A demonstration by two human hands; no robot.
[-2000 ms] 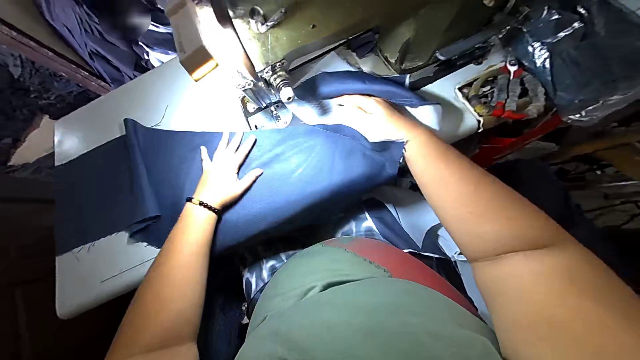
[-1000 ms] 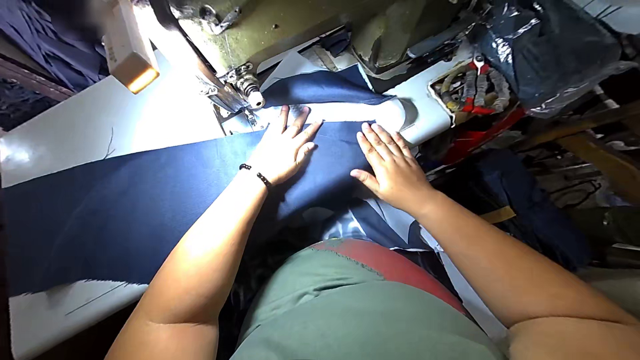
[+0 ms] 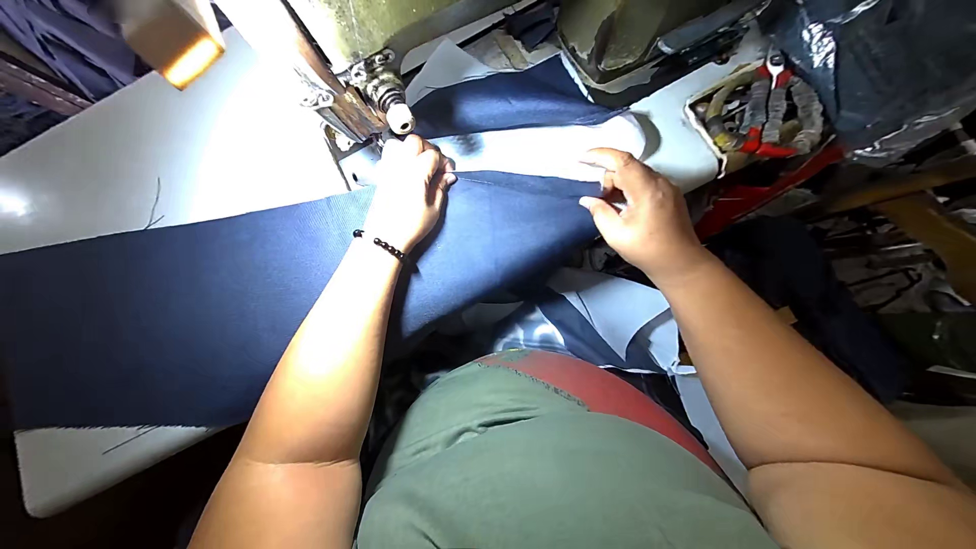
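A long piece of navy blue fabric [image 3: 229,297] lies across the white sewing table [image 3: 99,179] and reaches under both hands. My left hand [image 3: 412,183], with a dark beaded bracelet at the wrist, has its fingers closed on the fabric's upper edge, right beside the needle area of the sewing machine [image 3: 366,99]. My right hand [image 3: 640,206] pinches the same edge farther right between thumb and fingers. Behind that edge, a white strip of the machine bed [image 3: 534,152] shows, and another part of navy fabric [image 3: 503,99] lies beyond it. The needle itself is hidden.
A box-shaped lamp [image 3: 179,53] glows at upper left. To the right, a tray [image 3: 713,145] holds red-handled cutters [image 3: 770,114] beside a dark plastic bag [image 3: 892,76]. Pale and dark cloth pieces [image 3: 618,313] hang below the table edge near the lap.
The fabric has shifted left since two seconds ago. Both hands lay flat on it a second ago; now their fingers grip its upper edge, the left nearer the needle area.
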